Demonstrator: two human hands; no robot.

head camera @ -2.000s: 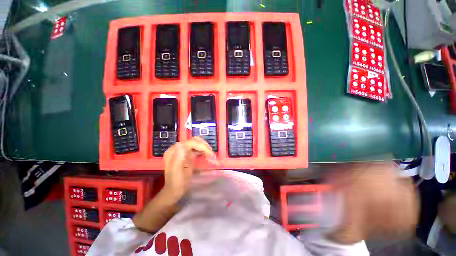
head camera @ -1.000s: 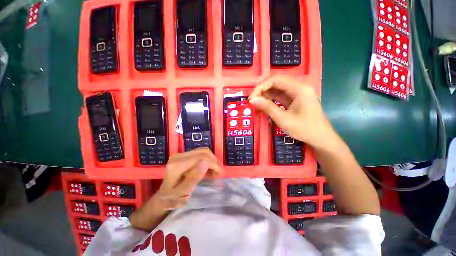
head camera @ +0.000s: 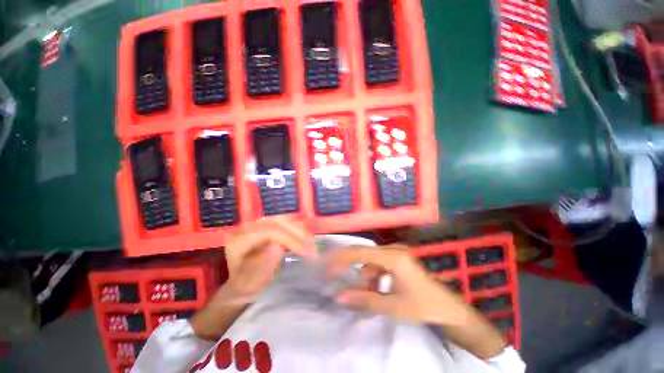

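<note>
An orange-red tray point(head camera: 424, 156) holds black keypad phones in two rows. In the near row, the rightmost phone point(head camera: 393, 164) and the phone beside it point(head camera: 331, 171) have red films with white icons on their screens. The near-row middle phone point(head camera: 274, 167) has a bare dark screen. My left hand point(head camera: 263, 253) is at the tray's front edge, fingers bent, with a faint shiny clear patch by the fingertips. My right hand point(head camera: 397, 285) is beside it over my lap, blurred, with a small whitish spot at the fingers. What either hand holds cannot be told.
Red-and-white film sheets point(head camera: 524, 55) lie on the green bench point(head camera: 502, 160) at right. A single red label point(head camera: 52, 46) tops a clear strip point(head camera: 57, 124) at left. Below the bench are a left tray of labelled phones point(head camera: 149, 269) and a right tray point(head camera: 514, 288). A cable runs at right.
My right hand has left the near-row phone second from right, now with its film on, and moved down beside my left hand. The view has shifted and tilted; the tray appears slightly smaller.
</note>
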